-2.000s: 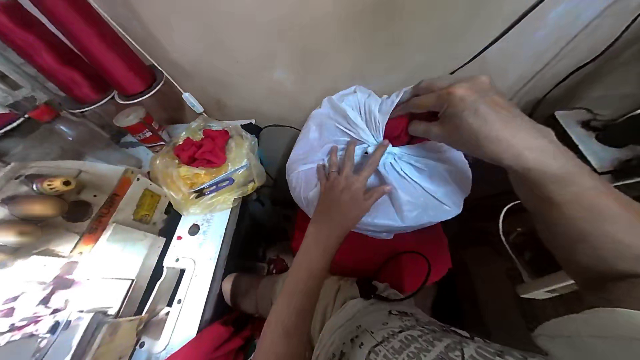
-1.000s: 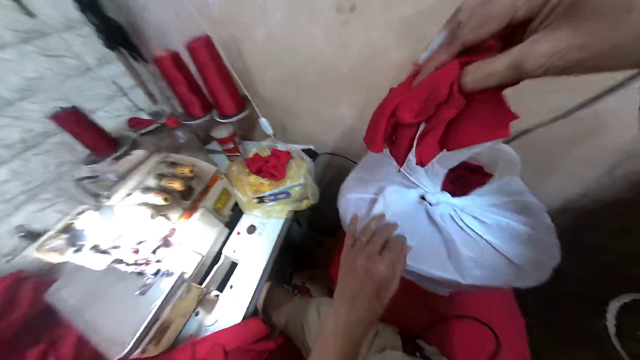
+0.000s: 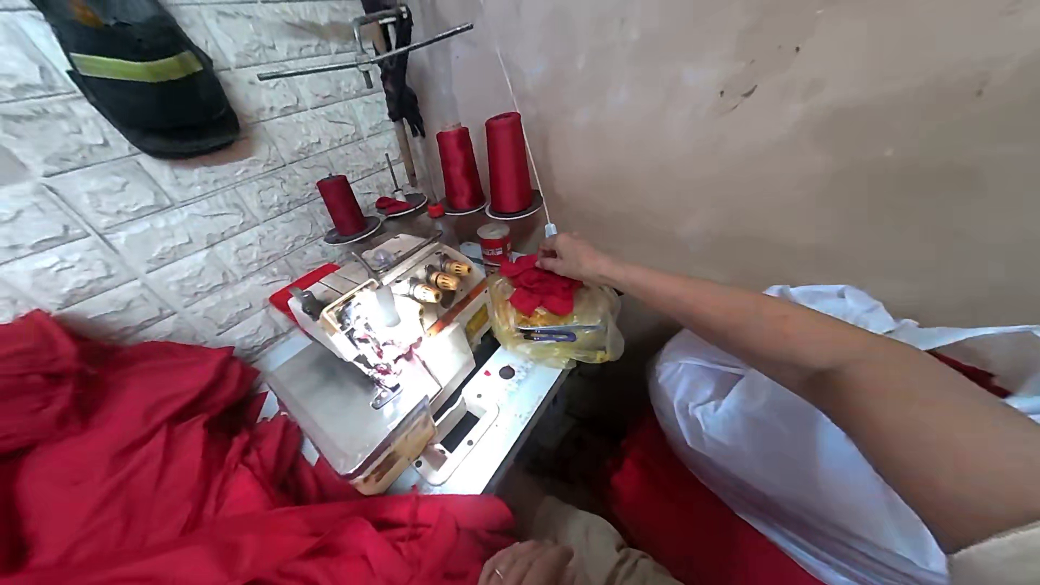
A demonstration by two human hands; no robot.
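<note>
My right hand [image 3: 574, 258] reaches left over a yellowish plastic bag and holds red fabric pieces [image 3: 540, 286] lying on its top. Where these pieces end and any others in the bag begin, I cannot tell. The plastic bag [image 3: 601, 329] sits at the back corner of the sewing table. At the bottom edge my left hand [image 3: 528, 565] shows only in part, beside a heap of red cloth [image 3: 162, 479]; whether it holds anything is hidden. A large white cloth sack [image 3: 756, 422] stands at the right, under my right forearm, with some red fabric inside.
An overlock sewing machine [image 3: 390, 325] with its lamp lit stands on the white table [image 3: 520, 390]. Behind it are cones of red thread [image 3: 509, 162] and a red can [image 3: 494, 244]. A thin cord [image 3: 528, 146] hangs by the wall; a dark cap [image 3: 146, 81] hangs upper left.
My right hand has moved from above the white sack to the plastic bag at the left. My left hand no longer rests on the sack. The view has swung left.
</note>
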